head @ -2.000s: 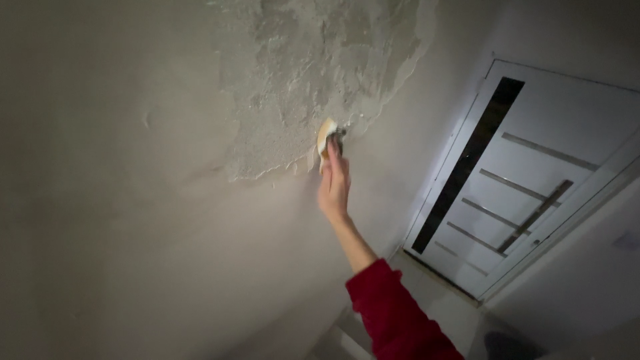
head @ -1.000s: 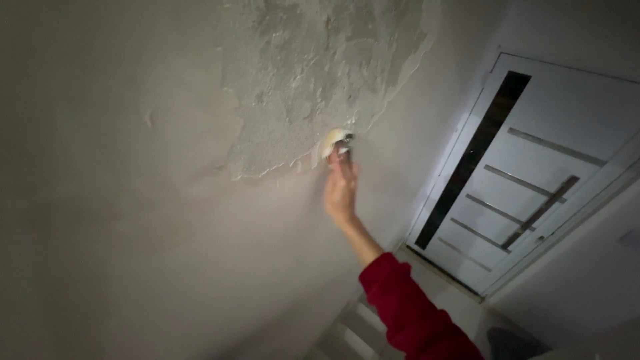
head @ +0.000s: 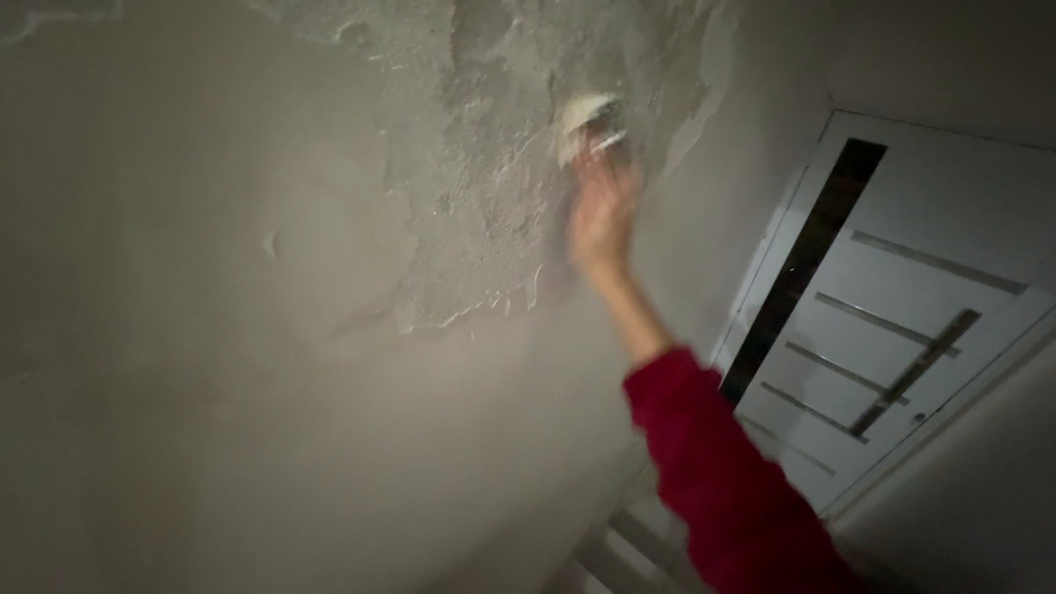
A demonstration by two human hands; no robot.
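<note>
My right hand (head: pixel 606 206), in a dark red sleeve, reaches up to the wall and grips a small pale hand tool (head: pixel 587 111), which looks like a scraper or putty knife. Motion blur hides its exact shape. The tool is at a rough grey patch (head: pixel 470 181) where the surface coat has come away from the wall, leaving a ragged, flaking lower edge. Smooth painted wall (head: pixel 206 396) surrounds the patch on the left and below. My left hand is out of the picture.
A white door (head: pixel 924 198) with a dark vertical strip, metallic bars and a long pull handle (head: pixel 916 375) stands to the right, tilted in view. Pale stair steps (head: pixel 631 549) show at the bottom, partly behind my sleeve. The light is dim.
My right hand, with the tool, has moved up from the lower edge of the rough patch onto the patch itself.
</note>
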